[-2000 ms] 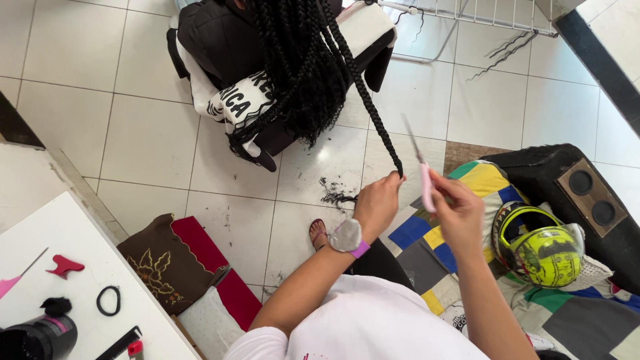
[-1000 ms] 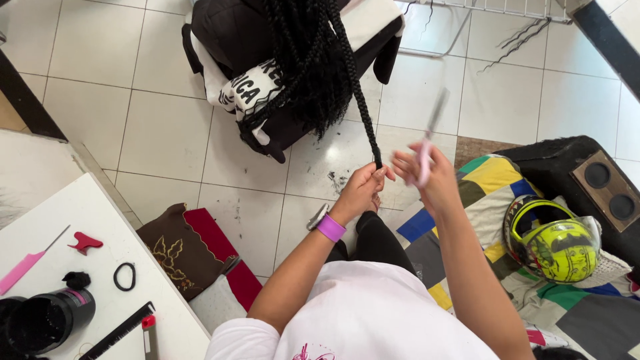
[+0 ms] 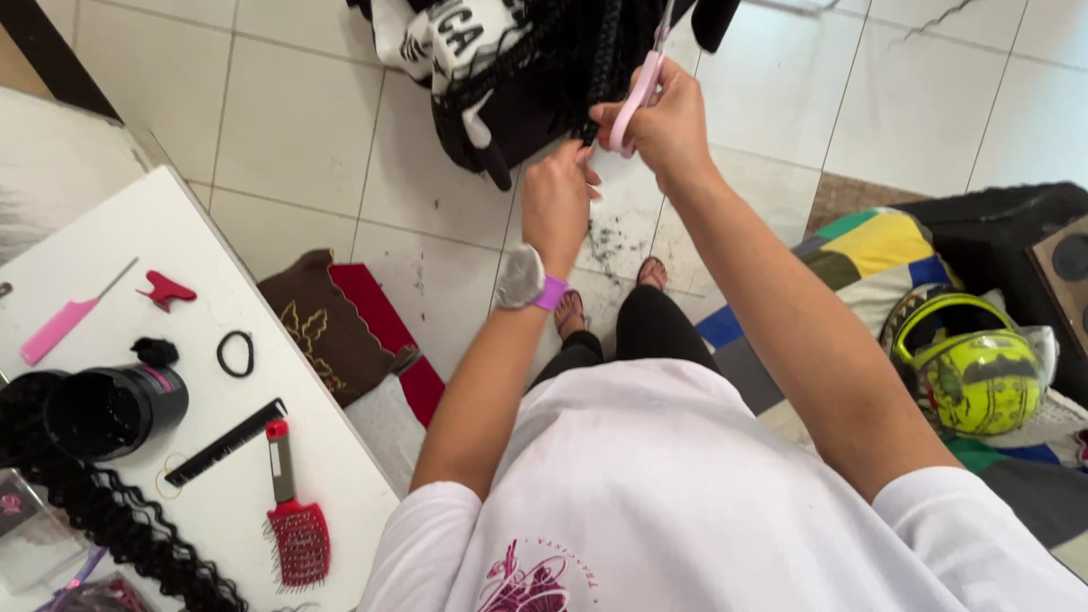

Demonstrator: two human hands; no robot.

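Observation:
A long black hair braid (image 3: 605, 59) hangs from a person seated at the top, whose dark and white printed clothing (image 3: 463, 42) shows. My left hand (image 3: 559, 200), with a watch on a purple band at the wrist, pinches the braid's lower tip. Pink-handled scissors (image 3: 637, 102) are in my right hand (image 3: 667, 127), fingers through the handle and blades pointing up beside the braid. The blade tips are cut off by the frame's top edge. Fingers of my right hand also sit close against the braid; whether they touch it is unclear.
On the white table (image 3: 340, 510) at left lie a pink rat-tail comb (image 3: 59, 331), a red hair clip (image 3: 167, 291), a black jar (image 3: 115, 412), a black comb (image 3: 225, 442), a red brush (image 3: 297, 540) and curly black hair (image 3: 127, 527). A yellow helmet (image 3: 977, 374) rests on patchwork fabric at right.
My right hand with the scissors has come in beside the braid, close to my left hand. The view has shifted, showing more of the table.

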